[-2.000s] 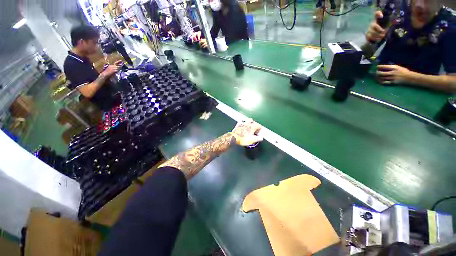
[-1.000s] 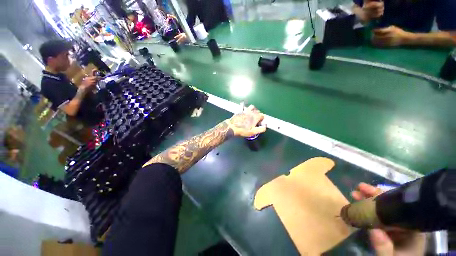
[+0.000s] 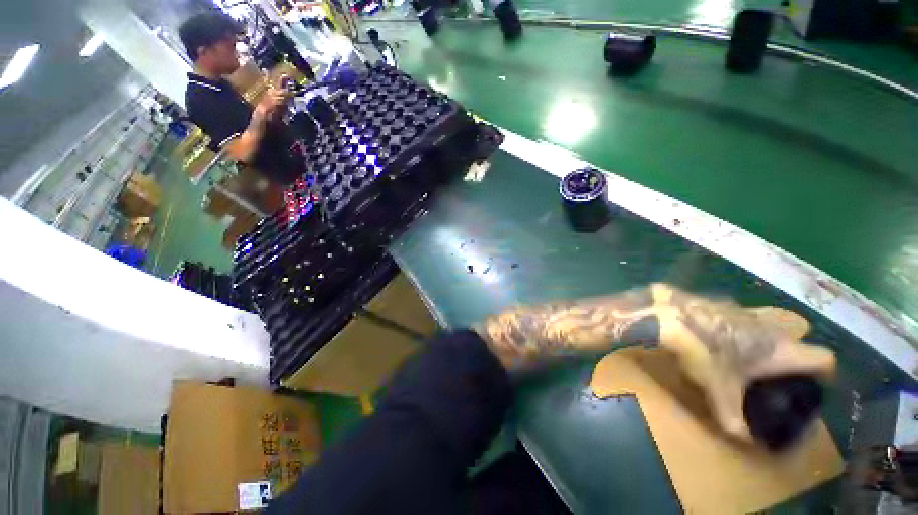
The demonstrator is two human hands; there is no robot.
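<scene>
My left hand (image 3: pixel 730 352) is blurred and holds a black cylindrical unit (image 3: pixel 782 410) over the tan cardboard pad (image 3: pixel 695 458). The unit's dark end faces up toward me; its details are blurred. Another black cylindrical unit (image 3: pixel 585 199) stands upright on the dark green bench near the whitish edge strip, with a pale-marked ring on its top end. My right hand and the screwdriver are not in the picture.
Black trays with round pockets (image 3: pixel 388 141) are stacked on the left. Black units, one lying (image 3: pixel 629 52), are on the green conveyor (image 3: pixel 805 151). The feeder's edge (image 3: pixel 891 468) is cut off at right. A person (image 3: pixel 237 106) works behind the trays.
My left hand has moved from near the edge strip to the pad, now with a unit in it. The screwdriver and my right hand have left the picture. The view has shifted.
</scene>
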